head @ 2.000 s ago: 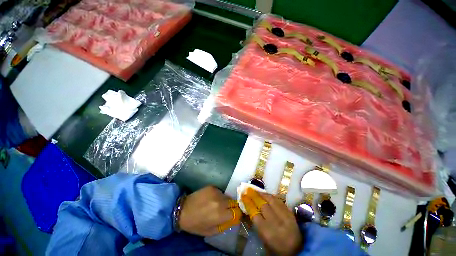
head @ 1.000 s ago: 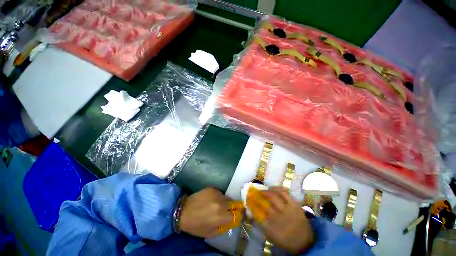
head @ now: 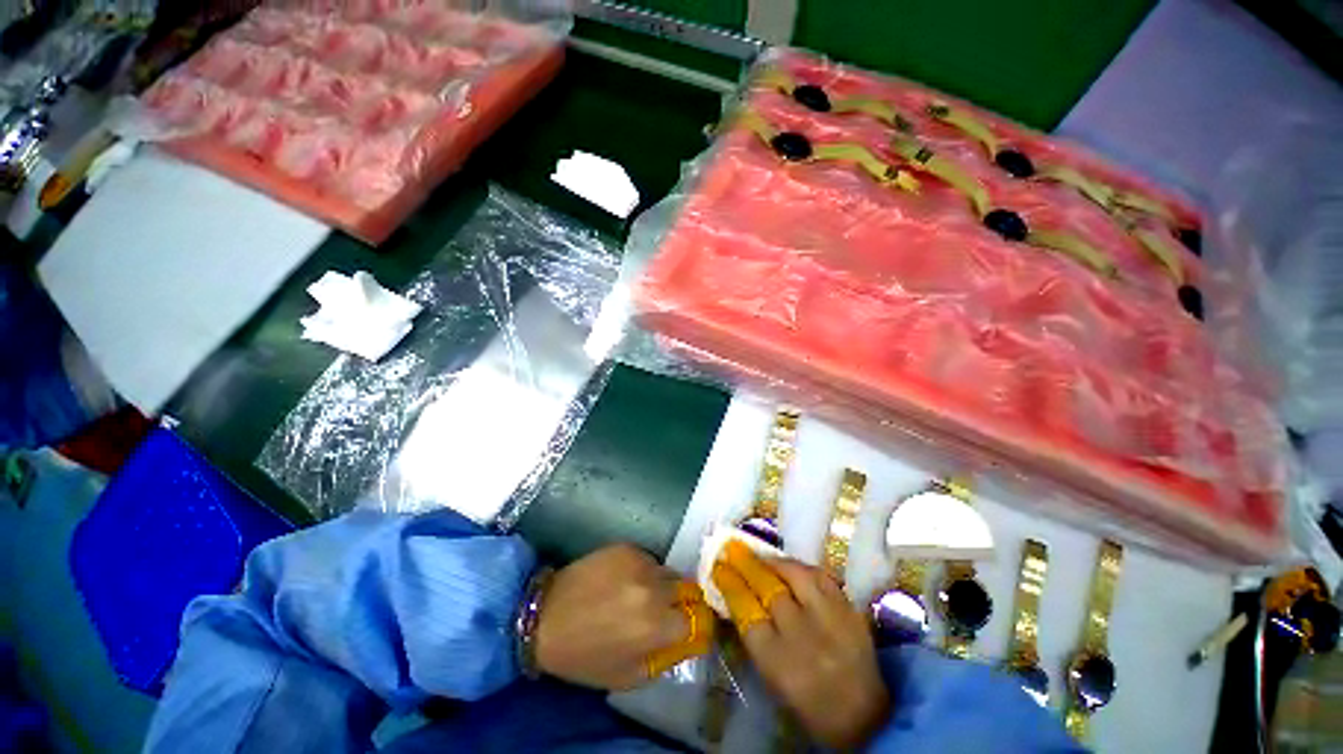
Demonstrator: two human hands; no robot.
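Note:
Several gold wristwatches (head: 1093, 681) with round dark faces lie in a row on the white mat (head: 1171, 619). My right hand (head: 803, 641), with orange finger cots, presses a small white cloth (head: 716, 566) on the watch at the row's left end (head: 776, 474); its band shows above the fingers. My left hand (head: 611, 622), also with orange cots, is curled beside it at the lower part of that watch; what its fingers hold is hidden. A thin pale line shows between the hands. A white half-round disc (head: 940, 526) lies over one watch.
A pink tray (head: 943, 368) under plastic film holds several watches behind the mat. Another pink tray (head: 339, 125) is at the upper left. Crinkled film (head: 479, 346), crumpled wipes (head: 358, 314), a blue object (head: 162, 552), a small stick (head: 1217, 639) and a dish with orange cots (head: 1299, 601) also show.
My right hand has moved a little with the cloth and sits slightly left of where it was one second ago, uncovering more of the watches beside it. My left hand has barely moved.

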